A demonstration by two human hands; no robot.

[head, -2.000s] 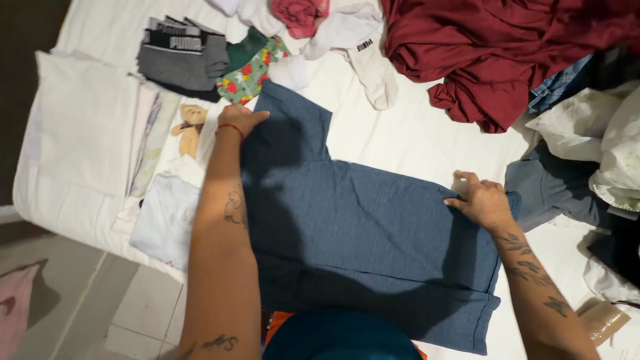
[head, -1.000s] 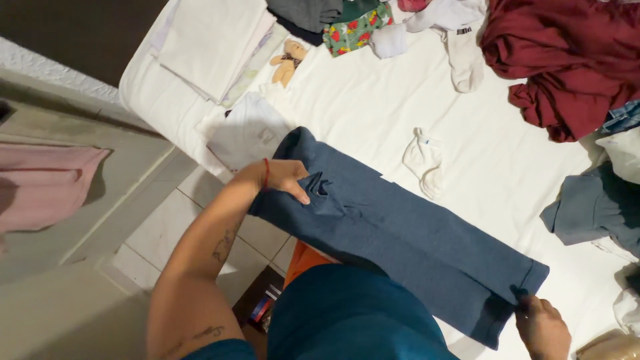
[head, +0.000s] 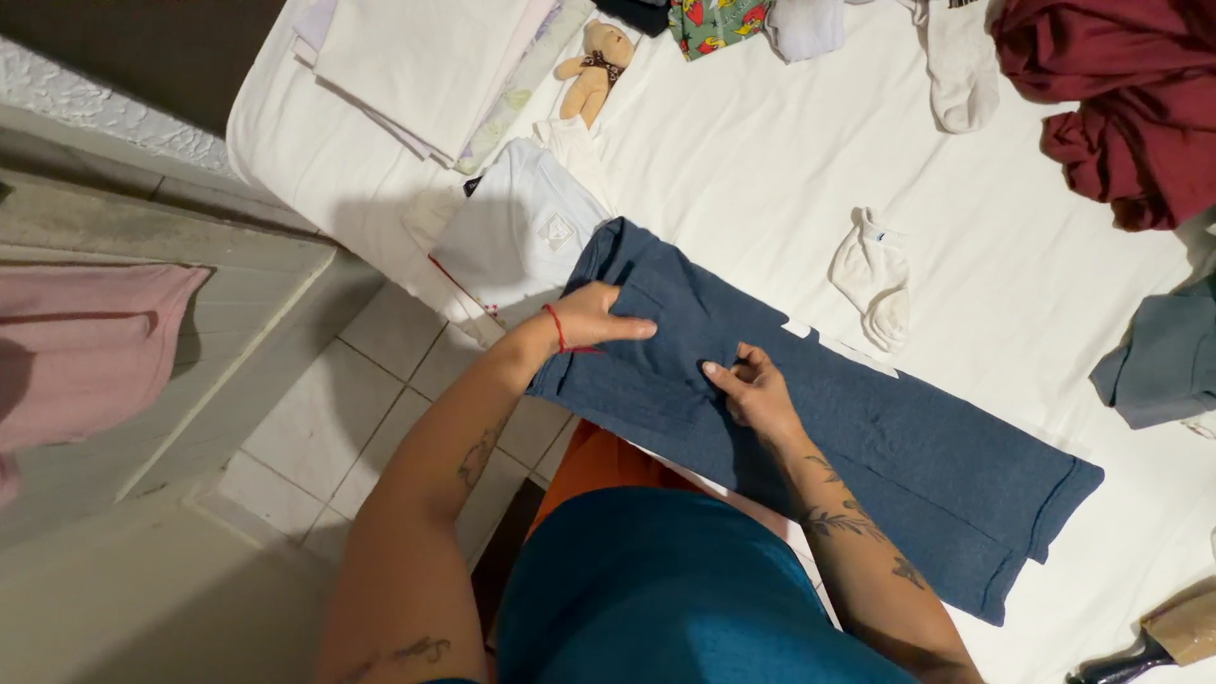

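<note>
A dark blue garment (head: pixel 912 446), folded lengthwise into a long strip, lies slantwise along the near edge of the bed. My left hand (head: pixel 603 318) holds its left end, the thumb on top and the fingers partly hidden in the cloth. Over the middle of the strip is my right hand (head: pixel 755 385), thumb and index finger close to the cloth; whether they pinch it cannot be told. A light blue printed garment (head: pixel 522 223) lies just beyond the left end. Past the strip's far edge rests a white sock (head: pixel 874 280).
Folded white cloths (head: pixel 418 66) and a small teddy bear (head: pixel 596 71) lie at the far left of the bed. Dark red fabric (head: pixel 1121 95) and a grey garment (head: pixel 1164 361) are at the right. A pink cloth (head: pixel 90 342) hangs at the left.
My right hand has moved left from the garment's right end to its middle. The garment, wider with a sleeve spread out two seconds ago, is now a narrow strip. The view has shifted left.
</note>
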